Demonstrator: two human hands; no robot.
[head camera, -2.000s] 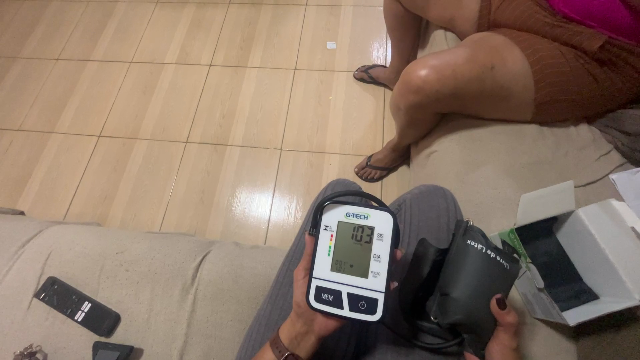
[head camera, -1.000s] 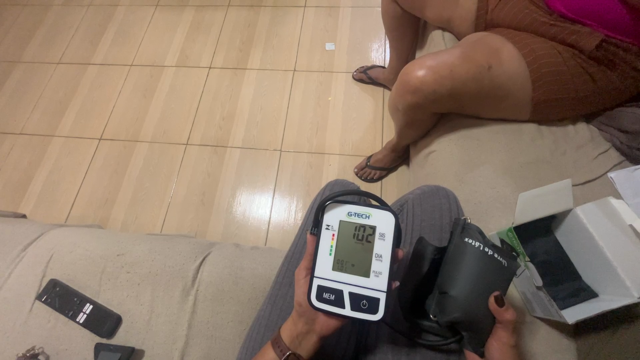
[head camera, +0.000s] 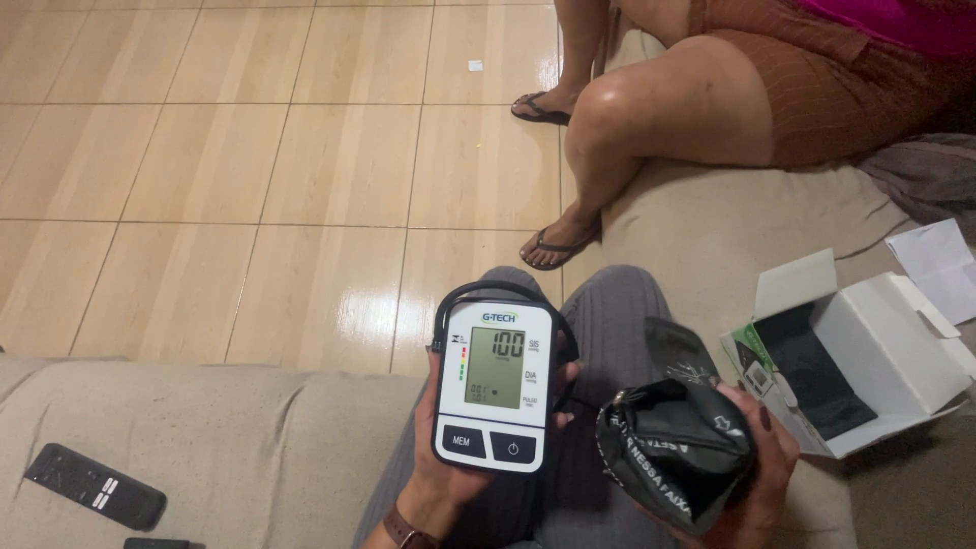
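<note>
A white G-Tech blood pressure monitor (head camera: 494, 385) rests face up in my left hand (head camera: 450, 465), its display lit with digits. Its black air tube (head camera: 496, 287) loops over the top edge and down the right side. My right hand (head camera: 766, 465) grips a black arm cuff (head camera: 675, 450) with white printing, bunched into a rounded shape beside the monitor. Both things are above my lap, in grey ribbed trousers (head camera: 610, 328). Part of the right hand is hidden behind the cuff.
An open cardboard box (head camera: 892, 358) lies on the sofa to the right, near folded white paper (head camera: 934, 267). A black remote control (head camera: 95, 486) lies on the beige sofa (head camera: 213, 435) at left, above another dark object (head camera: 156, 544). A seated person's bent leg (head camera: 663, 114) is at upper right.
The right hand has turned the cuff, so different printing and its bunched end now face the camera. The large number on the display has dropped. The left hand still holds the monitor.
</note>
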